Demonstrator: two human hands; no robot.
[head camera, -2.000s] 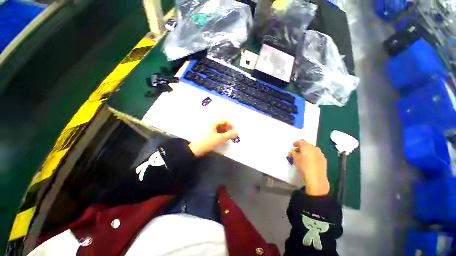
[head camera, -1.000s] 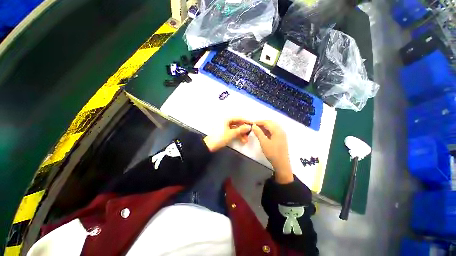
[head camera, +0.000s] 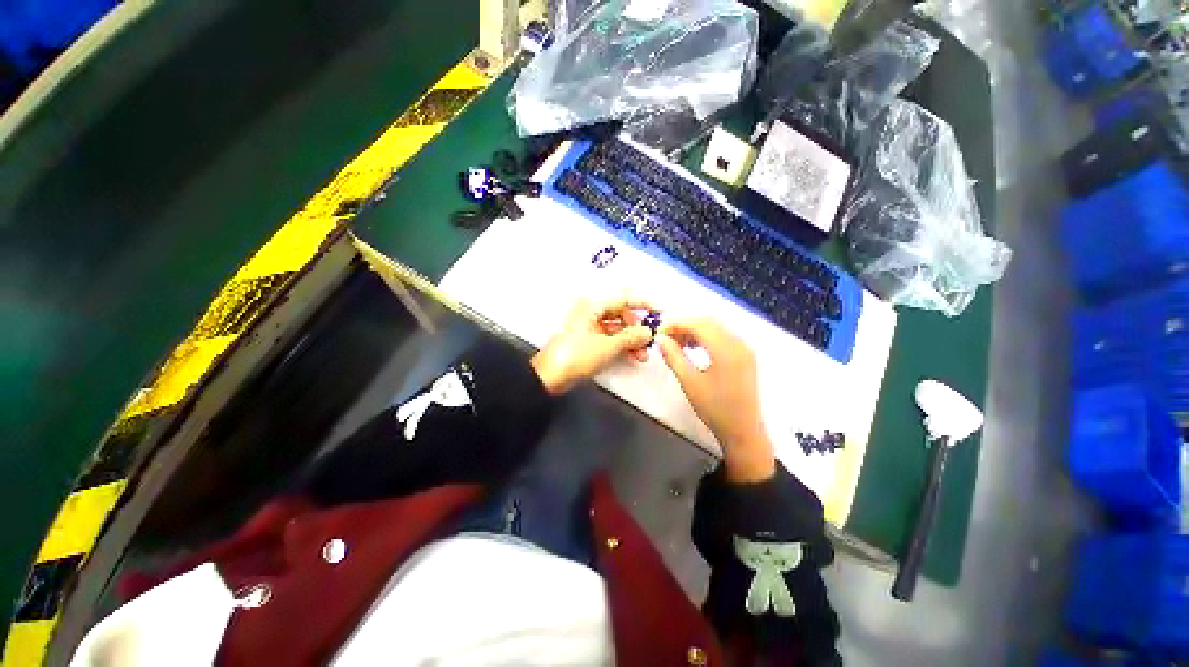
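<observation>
My left hand (head camera: 591, 344) and my right hand (head camera: 715, 375) meet over the front of the white board (head camera: 522, 280). My left fingers grip a small black part (head camera: 651, 321) with a shiny bit. My right fingertips touch it or hold something tiny against it; which one I cannot tell. One loose black part (head camera: 605, 257) lies on the board below the blue tray (head camera: 850, 319), which is filled with rows of black parts. A small cluster of black parts (head camera: 820, 443) lies at the board's right end.
A black parts pile (head camera: 493, 193) lies left of the tray. Behind the tray are a small cream block (head camera: 728, 156), a white square block (head camera: 799, 175) and clear plastic bags (head camera: 923, 215). A mallet (head camera: 936, 456) lies at right. The green conveyor (head camera: 196, 156) runs at left beside yellow-black tape.
My right hand has left the cluster at the right and come to my left hand. Since a second ago both hands have stayed together. The camera view has shifted slightly.
</observation>
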